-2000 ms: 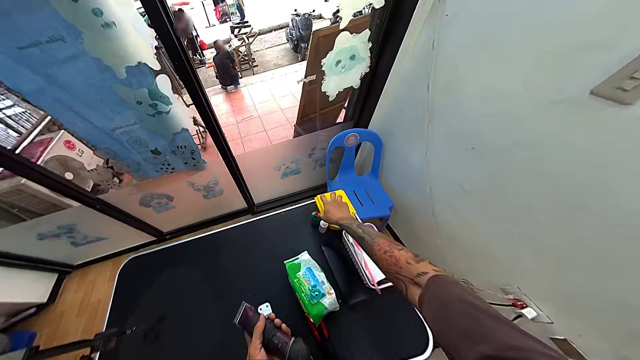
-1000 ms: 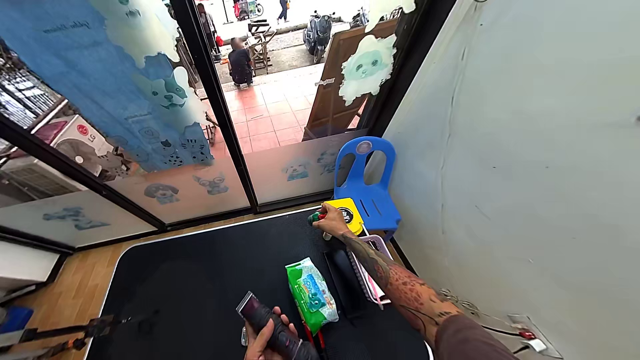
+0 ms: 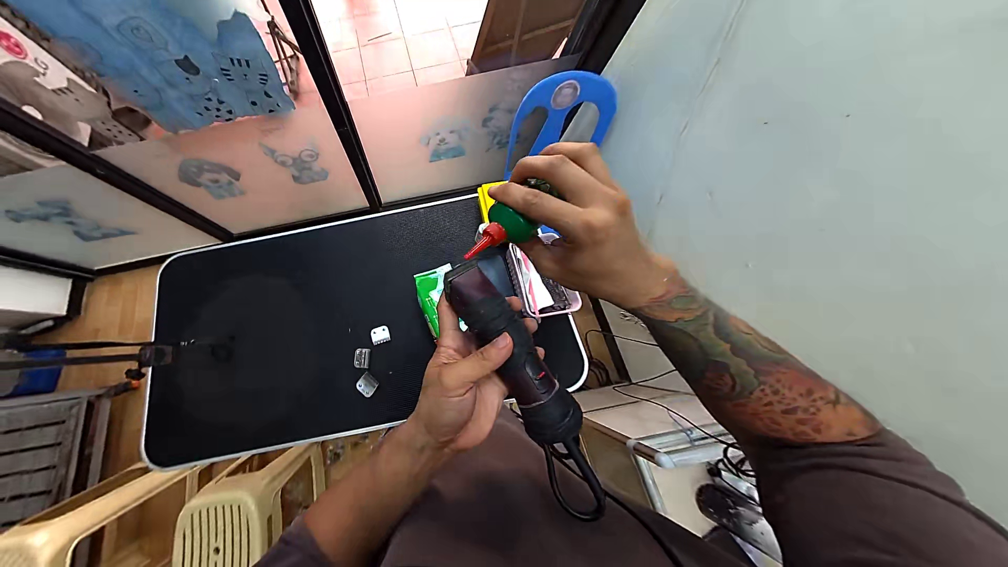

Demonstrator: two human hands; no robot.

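Observation:
My left hand (image 3: 465, 378) is closed around a corded electric hair clipper (image 3: 512, 346), its head tilted up and away from me. My right hand (image 3: 579, 216) grips a small green oil bottle (image 3: 514, 224) with a red nozzle, tipped down. The nozzle's tip is just above the clipper head; whether they touch I cannot tell. Several detached clipper blades, one of them a white-looking blade (image 3: 380, 335), lie on the black grooming table (image 3: 260, 339). A green wipes pack (image 3: 430, 295) is partly hidden behind the clipper and my left hand.
A pink-rimmed basket (image 3: 561, 303) and a yellow item (image 3: 487, 201) sit at the table's right side, before a blue plastic chair (image 3: 565, 98). Glass panels stand beyond the table and a wall to the right. A beige plastic stool (image 3: 224, 524) is at lower left; cables hang lower right.
My right hand has brought the green bottle from the table's far right corner to the clipper head. The clipper is raised in my left hand. The view has tilted down.

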